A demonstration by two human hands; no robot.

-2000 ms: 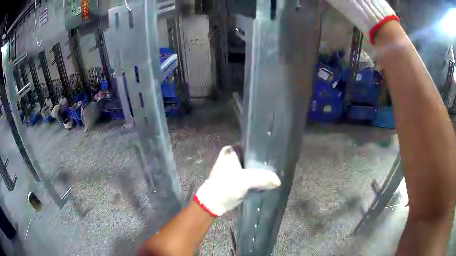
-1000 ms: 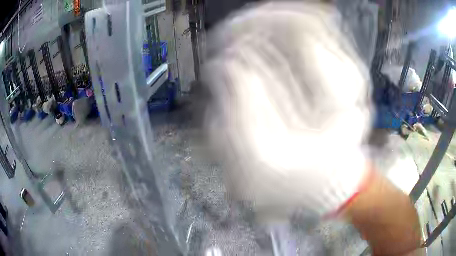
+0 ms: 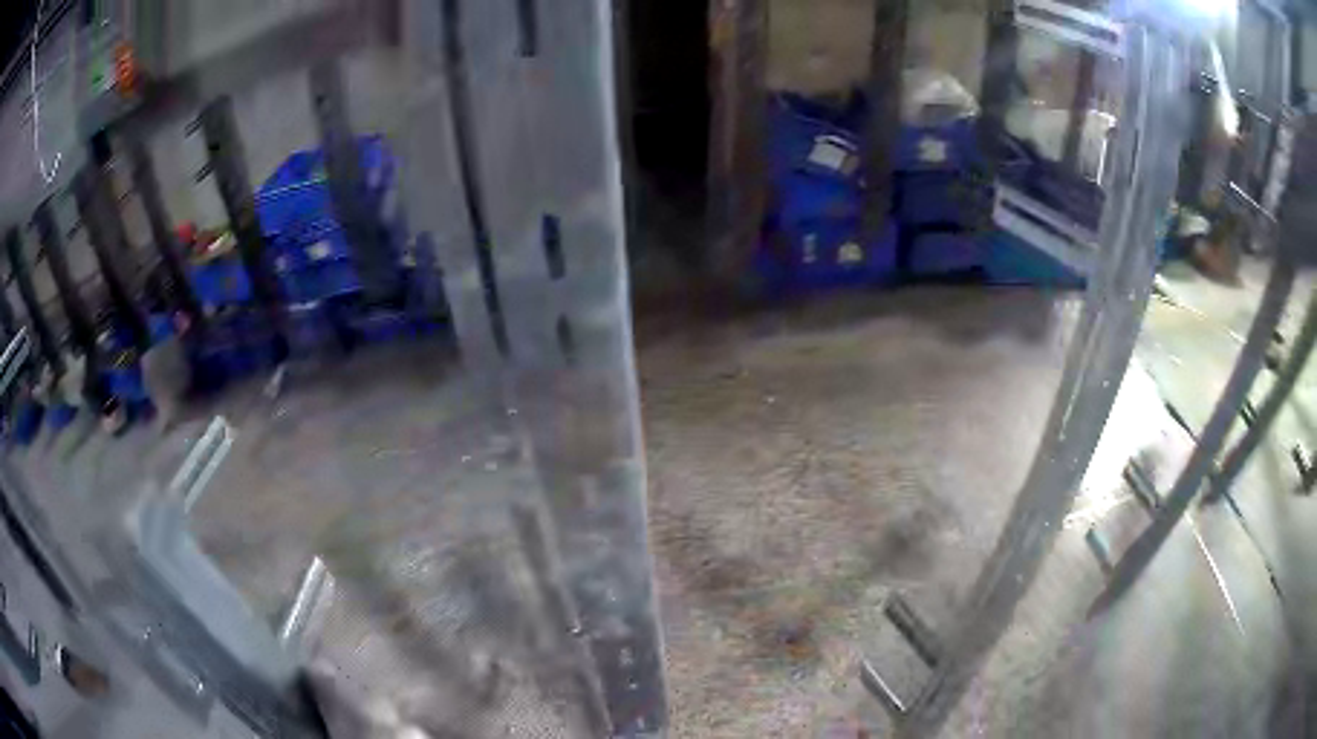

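A tall slotted metal channel (image 3: 571,332) hangs upright just left of the middle, close in front of me, with oblong slots down its face. A second, narrower metal upright (image 3: 1091,375) with short side arms hangs at the right. A blurred grey channel (image 3: 217,606) stands slanted at the lower left. Neither of my hands can be made out. A small pale blurred patch shows at the bottom edge left of the middle channel; I cannot tell what it is.
Blue crates (image 3: 831,195) stand along the back wall right of the middle channel, and more blue crates (image 3: 311,217) at the back left. Dark narrow uprights (image 3: 238,188) stand before them. Curved dark bars (image 3: 1228,419) are at the right. The speckled floor (image 3: 809,477) lies below.
The view has swung and blurred. The channel that both gloved hands were at is no longer plainly identifiable. The white glove that filled the middle has gone from view.
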